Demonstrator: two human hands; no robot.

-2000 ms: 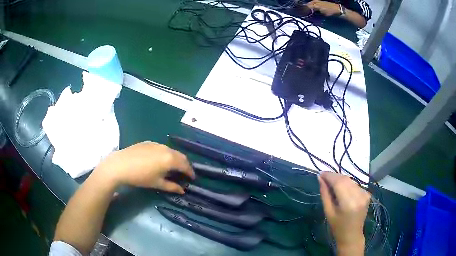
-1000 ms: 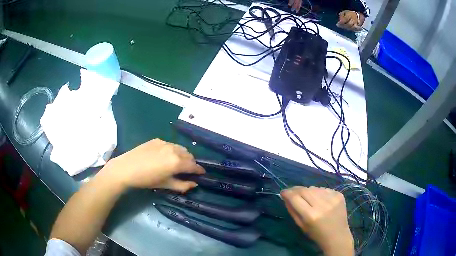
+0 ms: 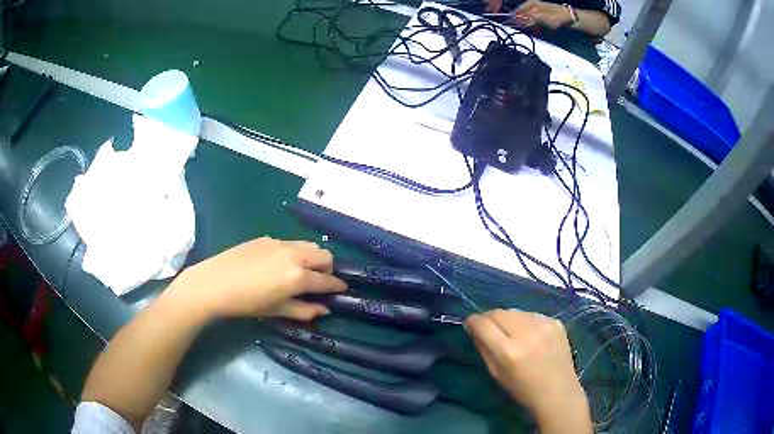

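Observation:
Several black pens lie side by side on the green bench, tips to the left. My left hand (image 3: 267,284) has its fingers closed on the front part of a middle black pen (image 3: 386,312); the tip is hidden under the fingers. My right hand (image 3: 530,352) pinches a thin clear filament (image 3: 451,319) at the rear end of that pen. Another clear strand (image 3: 454,286) runs up-left from the right fingertips. Two pens lie nearer me, one of them the lowest pen (image 3: 356,388). A tangled clear filament coil (image 3: 632,364) lies right of my right hand.
A white board (image 3: 390,153) behind the pens bears a black box (image 3: 502,110) and tangled cords. A white cloth (image 3: 131,208), a pale blue cup-shaped thing (image 3: 170,100) and a clear ring coil (image 3: 38,199) are left. Blue bins (image 3: 743,373) and a grey post (image 3: 709,216) stand right. Another person's hand shows behind.
My right hand has moved left to the middle pen's rear with the filament. My left hand has shifted slightly on the pens. The pen under it has moved in beside the others.

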